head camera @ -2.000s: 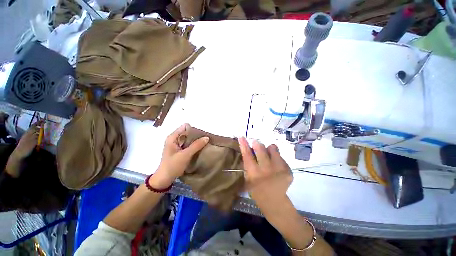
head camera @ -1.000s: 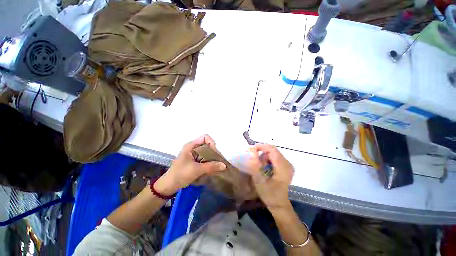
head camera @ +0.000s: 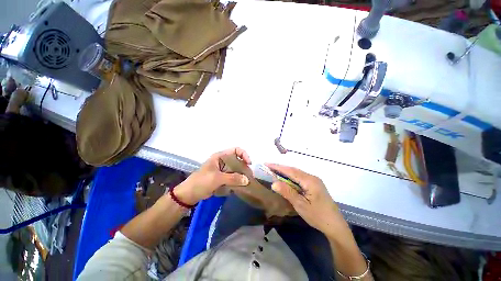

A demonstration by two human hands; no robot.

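Observation:
My left hand [head camera: 217, 178], with a dark red bead bracelet at the wrist, pinches the top edge of a brown fabric panel [head camera: 263, 196]. The panel hangs over the lap at the table's front edge. My right hand [head camera: 312, 198] holds small green-yellow thread snips [head camera: 289, 182], their tips pointing at the panel's edge near my left fingers. Whether the blades touch the fabric is not clear. The white sewing machine [head camera: 434, 77] stands to the right, its presser foot area [head camera: 336, 122] beyond my hands.
A ruffled pile of brown panels [head camera: 184, 33] and a rounded brown bundle [head camera: 112, 123] lie left. A grey machine [head camera: 55, 46] is behind them. A black flat object [head camera: 439, 173] and yellow-orange loop [head camera: 411, 159] lie right. A blue bin [head camera: 107, 211] is below the table; another person's dark-haired head [head camera: 38, 156] is far left.
The panel has moved from over the table edge towards the lap. The snips have come into clear view in my right hand, turned towards the panel's edge. The camera view has shifted.

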